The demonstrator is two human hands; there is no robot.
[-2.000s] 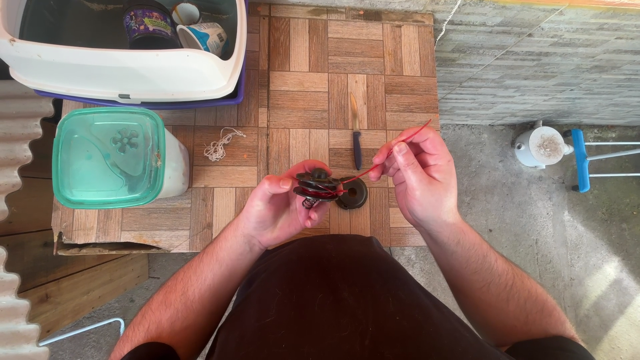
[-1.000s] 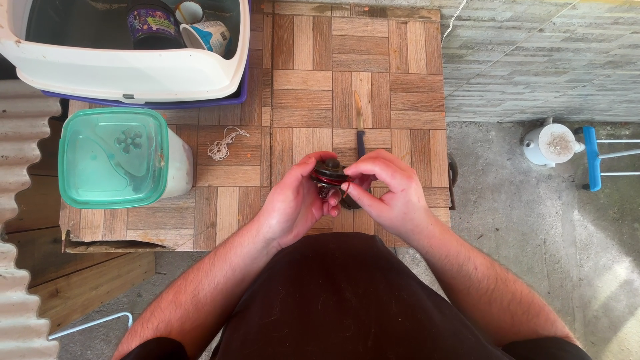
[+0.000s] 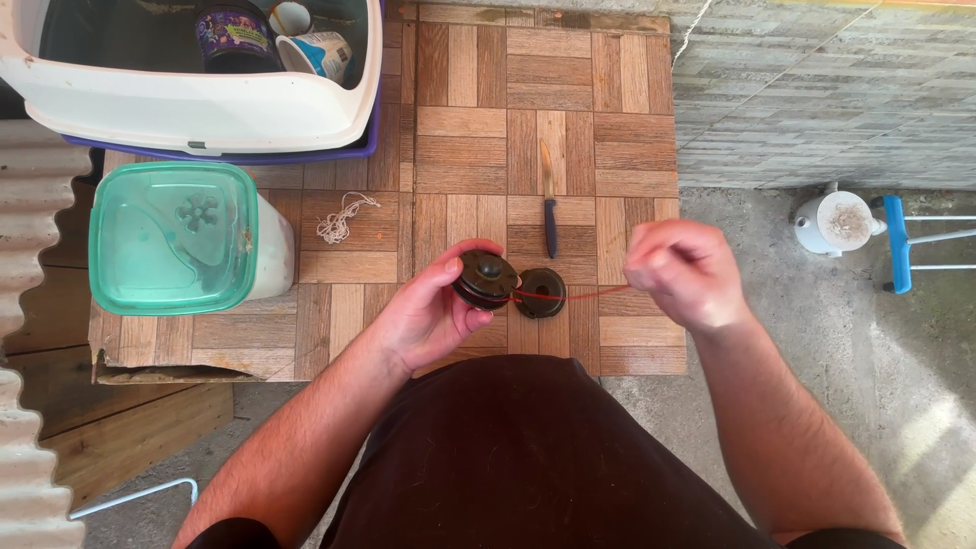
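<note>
My left hand [image 3: 438, 305] grips a round black plastic spool [image 3: 486, 276], which looks like a trimmer line spool, with a raised knob facing up. A red line [image 3: 572, 296] runs from its edge to my right hand [image 3: 682, 271], whose fingers are closed on the line's far part and slightly blurred. Beneath the line, a dark round cover with a central hole [image 3: 550, 303] lies on the wood-patterned table. Beyond it rests a knife with a dark handle [image 3: 550, 229], its blade pointing away from me.
A green-lidded plastic container [image 3: 171, 286] and a tangle of white string [image 3: 339, 223] are on the left. Behind them stands a white bin [image 3: 206, 110] holding cups. The table's front left edge [image 3: 175, 374] is broken. A white vessel [image 3: 827, 236] and blue-ended frame [image 3: 898, 244] stand on the right.
My right hand has moved from beside the spool out to the right, and a length of red line now stretches between my hands. My left hand still holds the spool.
</note>
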